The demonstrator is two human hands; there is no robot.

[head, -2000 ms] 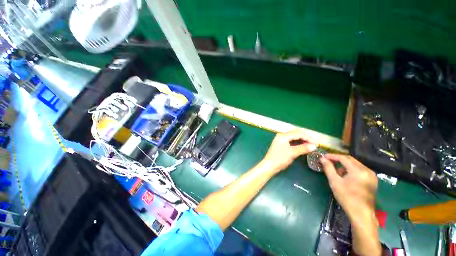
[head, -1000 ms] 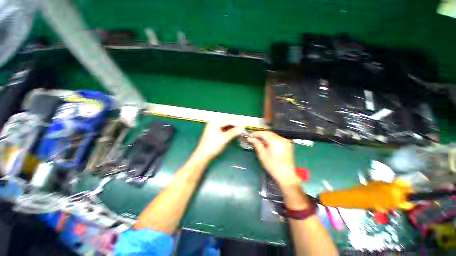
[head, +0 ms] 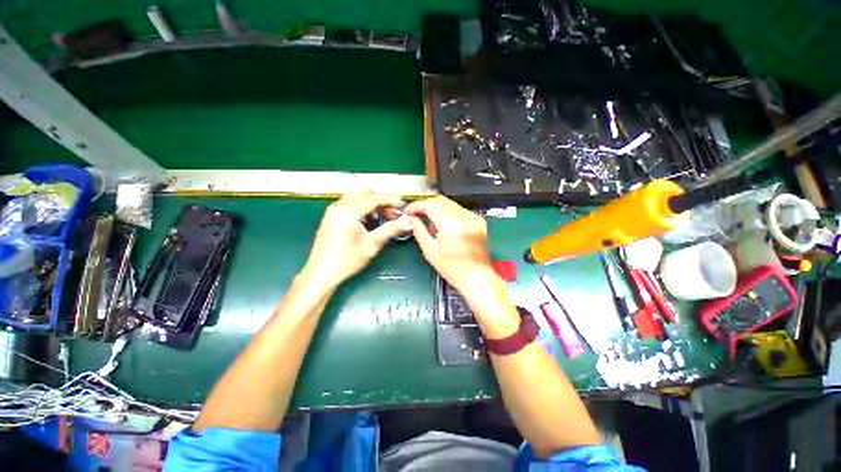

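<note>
My left hand [head: 346, 241] and my right hand [head: 453, 241] are bare and meet over the green bench near its back strip. Their fingertips come together at a small round screw dish [head: 403, 232], mostly covered by the fingers. Whether either hand grips the dish or a tiny screw is too small to tell. An open black smartphone [head: 458, 343] lies on the bench, partly hidden under my right wrist, which wears a dark red band.
The electric screwdriver [head: 604, 225] hangs at right, above hand tools [head: 645, 297]. A white cup [head: 698, 270] and multimeter [head: 750, 302] stand farther right. A small-parts tray [head: 553, 147] is at back right. Black phone frames [head: 192, 269] and a blue bin [head: 69, 217] are at left.
The view has turned right, bringing the multimeter and cup clearly into sight and moving the fan out. Both hands stay together at the dish.
</note>
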